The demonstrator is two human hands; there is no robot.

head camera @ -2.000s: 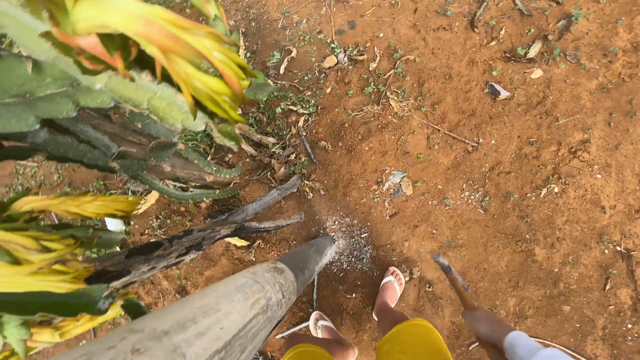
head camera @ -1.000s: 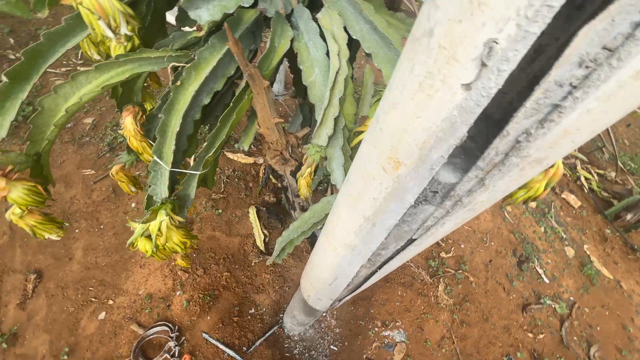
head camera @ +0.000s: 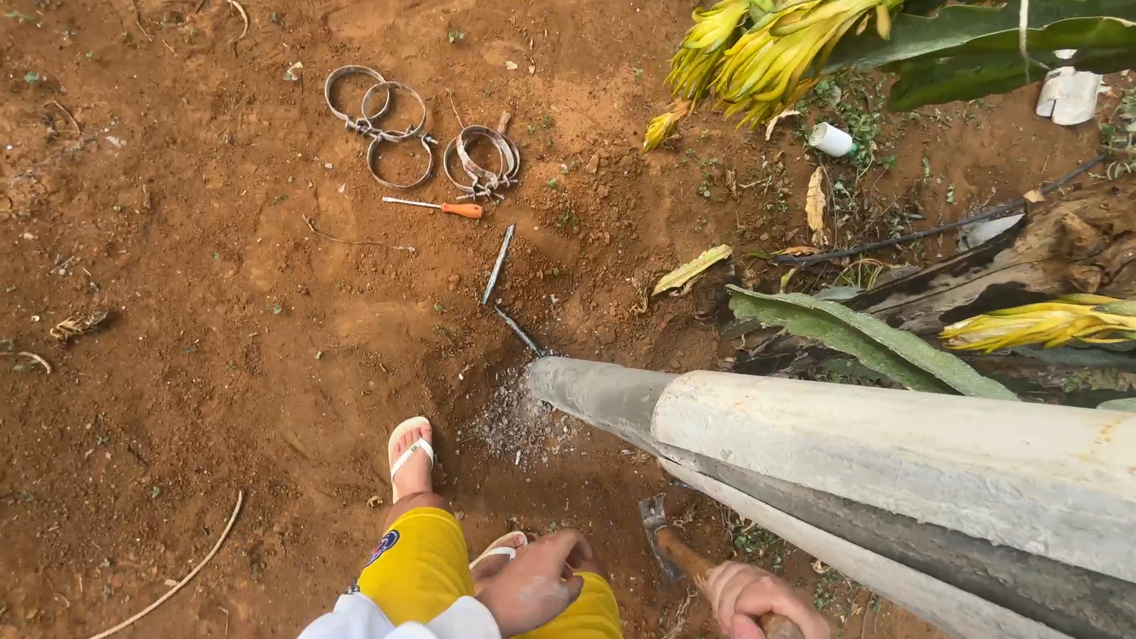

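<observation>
My right hand (head camera: 759,599), low in the view, is closed around the wooden handle of a hammer (head camera: 658,537), its metal head hanging just below the pole. My left hand (head camera: 532,581) rests near my yellow shorts with its fingers curled; nothing shows in it, though its palm is hidden. From the right edge a concrete pole (head camera: 603,390) slants to the ground, dark grey at its base, with a pale split casing (head camera: 870,444) around its upper part. Grey rubble (head camera: 524,426) lies about the pole's foot. Two thin metal rods (head camera: 500,264) lie beside it.
Several metal ring clamps (head camera: 399,160) and an orange-handled screwdriver (head camera: 461,210) lie on the red soil. Cactus stems (head camera: 870,342) with yellow flowers (head camera: 772,53) reach in from the right. A white plastic pipe piece (head camera: 832,139) and a weathered log (head camera: 994,266) are near them.
The view has swung strongly, bringing the clamps and screwdriver fully in. Both my hands now show; neither was visible a second ago.
</observation>
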